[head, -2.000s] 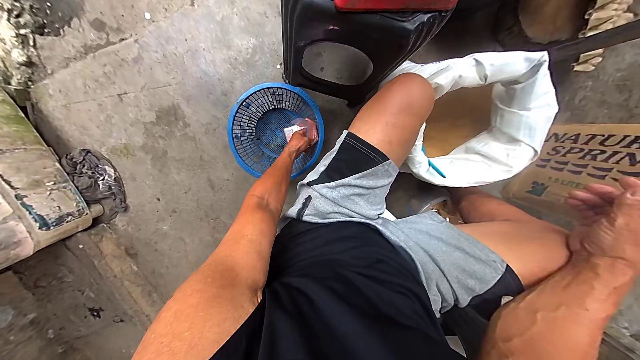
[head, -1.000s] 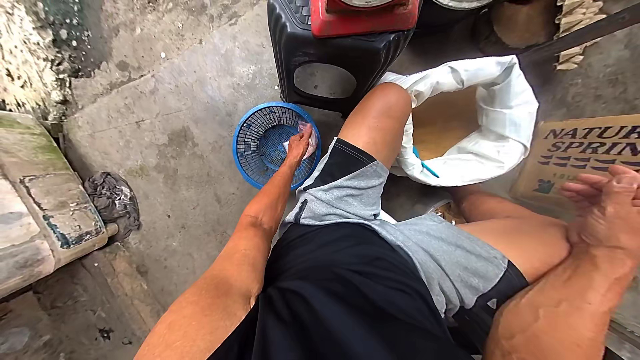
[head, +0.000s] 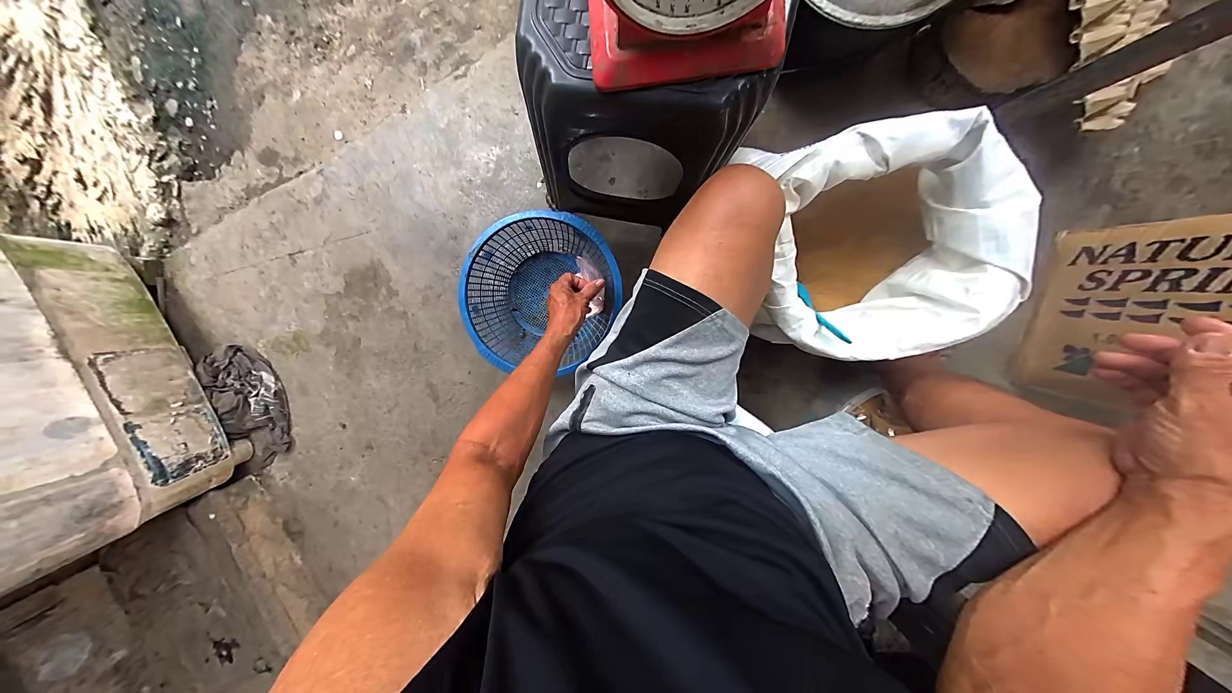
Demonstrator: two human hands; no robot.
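My left hand (head: 572, 303) reaches into the right side of a round blue plastic basket (head: 486, 332) on the concrete floor, its fingers closed on a thin, clear plastic bag (head: 594, 298). What the bag contains is too small to tell. Near the right edge of the view, my right hand (head: 1179, 395) is above my right thigh, fingers apart and with nothing seen in it. Between my knees stands a white woven sack (head: 982, 212) with a rolled rim and brown material (head: 852, 241) inside. A blue-green strip or tool (head: 823, 314) lies at the sack's near rim.
A red dial scale (head: 688, 53) sits on a black plastic stool (head: 654, 111) beyond the basket. A printed cardboard box (head: 1088, 289) is right of the sack. A dark crumpled cloth or bag (head: 245, 399) lies beside a worn ledge (head: 125, 318) at left. A metal pot (head: 876, 8) stands at the top.
My left hand stays at the basket with the plastic bag, its wrist slightly shifted. The view has shifted so that more of the red scale shows.
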